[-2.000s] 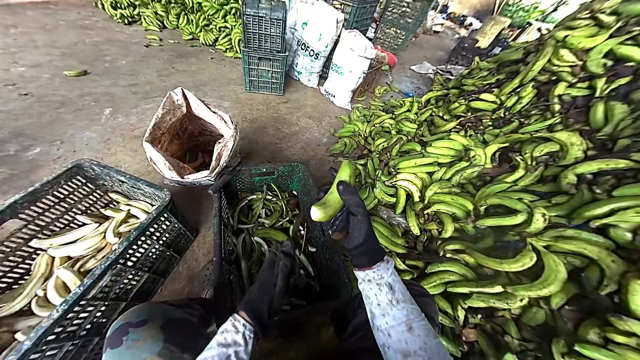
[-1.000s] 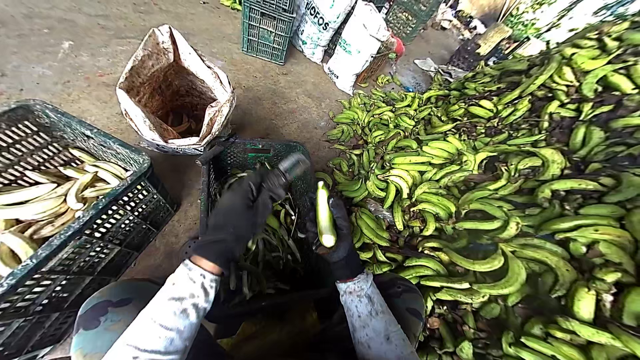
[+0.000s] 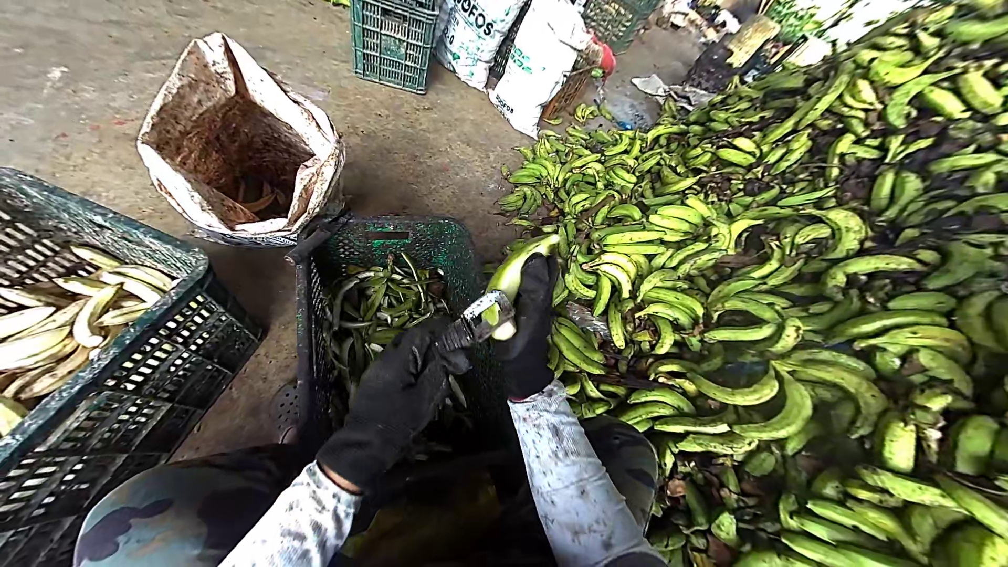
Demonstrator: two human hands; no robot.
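Note:
Black gloves cover both hands. My left hand [image 3: 402,386] grips the dark handle of a peeling tool [image 3: 475,321], whose metal end lies against the lower part of a green plantain [image 3: 512,272]. My right hand [image 3: 535,327] holds that plantain upright and tilted, with a pale peeled patch near its lower end. Below the hands, a dark green plastic crate [image 3: 402,228] contains green peel strips [image 3: 386,303]. Peeled plantains [image 3: 67,331] lie in another crate [image 3: 185,264] at the left. Unpeeled green plantains [image 3: 740,315] form a large heap close to my right hand.
An open woven sack [image 3: 319,142] with brown, dirty inner walls stands behind the peel crate. Farther back are stacked green crates [image 3: 394,47], printed white sacks [image 3: 535,59] and litter on the concrete floor [image 3: 425,150]. My knees flank the peel crate.
My left hand has brought the tool rightward and down against the plantain since one second ago. The plantain in my right hand now leans with its top to the right.

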